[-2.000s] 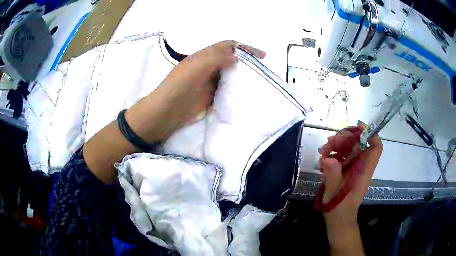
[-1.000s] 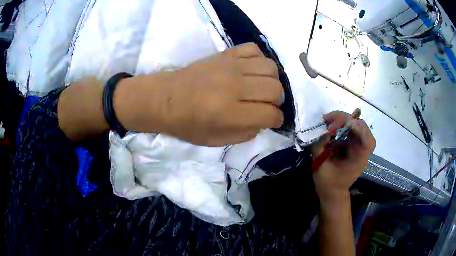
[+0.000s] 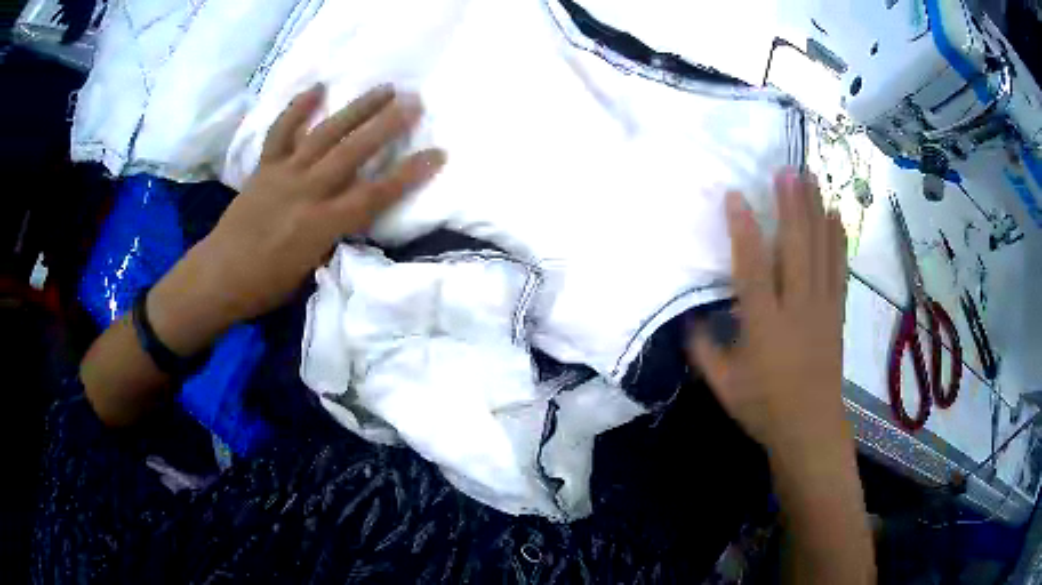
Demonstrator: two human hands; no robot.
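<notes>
A white padded garment panel with dark edging lies across the table edge in front of me. A smaller crumpled white padded piece hangs below it over my lap. My left hand lies on the panel's left part, fingers spread, a dark band on its wrist. My right hand is at the panel's right end, slightly blurred, fingers apart and holding nothing. Dark cloth shows under the panel beside my right hand. Red-handled scissors lie on the table right of my right hand.
The white sewing machine head stands at the upper right. A thin dark tool lies right of the scissors. A quilted white panel is at the upper left. A bright blue plastic item is below it, by my left arm.
My right hand has let go of the scissors, which now lie on the table. My left hand has moved left with fingers spread. The white panel now lies spread flatter toward the machine.
</notes>
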